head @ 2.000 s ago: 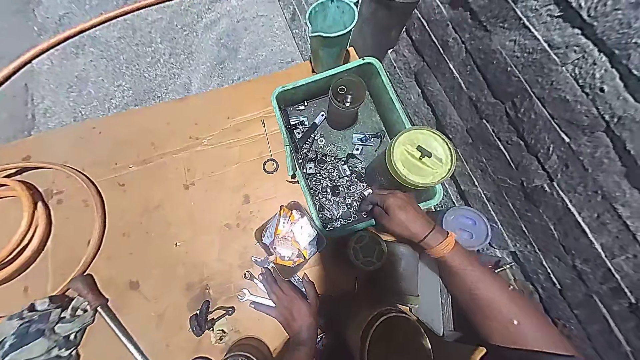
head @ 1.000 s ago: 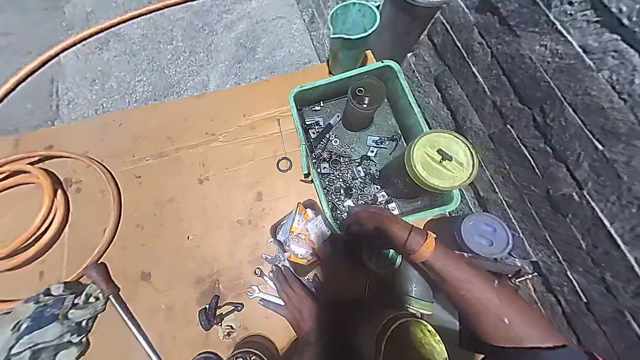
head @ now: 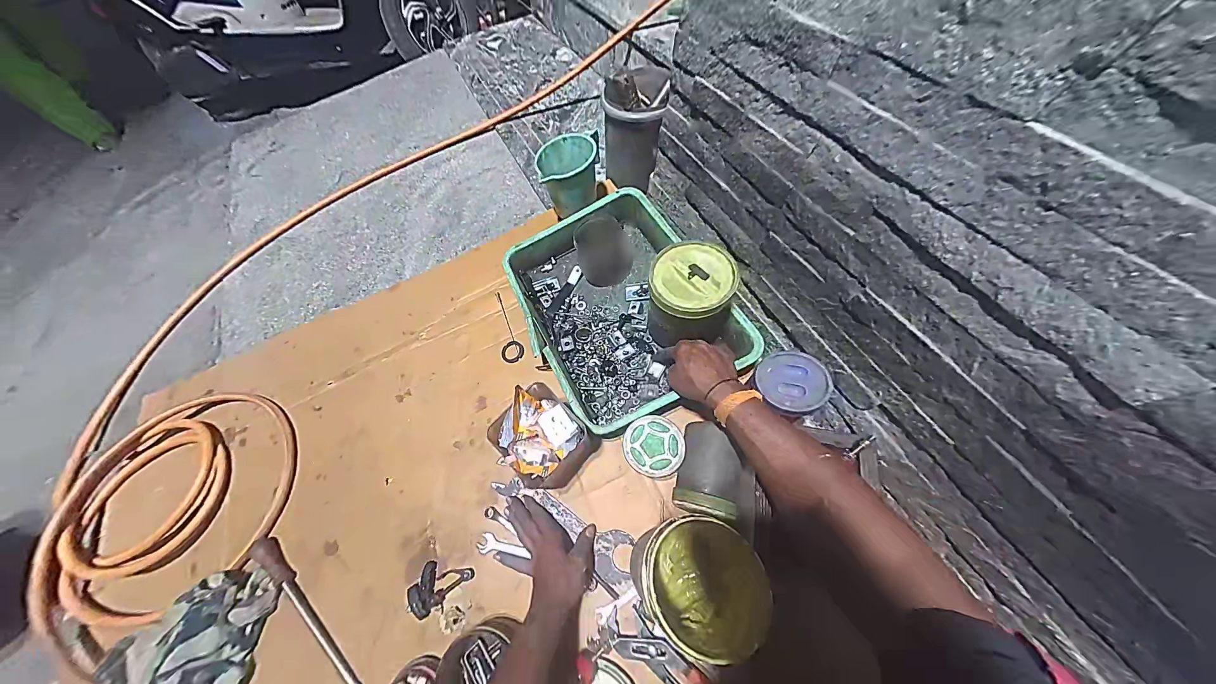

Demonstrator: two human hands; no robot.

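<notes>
My right hand [head: 701, 369] reaches over the near right edge of a green plastic tray [head: 546, 353], fingers down at the heap of washers, nuts and clips [head: 608, 353]. Whether the fingertips pinch a piece is not clear. A jar with a yellow lid [head: 694, 277] stands in the tray beside that hand, and a dark cylinder [head: 603, 252] is farther back. My left hand [head: 556, 551] rests on the cardboard over several metal wrenches; an open-end wrench [head: 502, 546] sticks out to its left. Its grip is hidden. A small container of packets [head: 541, 435] lies between my hands and the tray.
An orange hose [head: 195, 475] lies coiled at left. A camouflage cloth [head: 195, 632] and a metal bar [head: 318, 622] are at lower left. Nearer me are a yellow-topped tin [head: 712, 589] and a round green-patterned lid [head: 654, 446]. A blue-lidded tub [head: 793, 383] sits by the stone steps [head: 912, 237].
The view has swung to take in more floor and a parked two-wheeler. My right hand, bunched at the tray's near edge a second ago, now reaches in beside the yellow-lidded jar. My left hand stays over the wrenches.
</notes>
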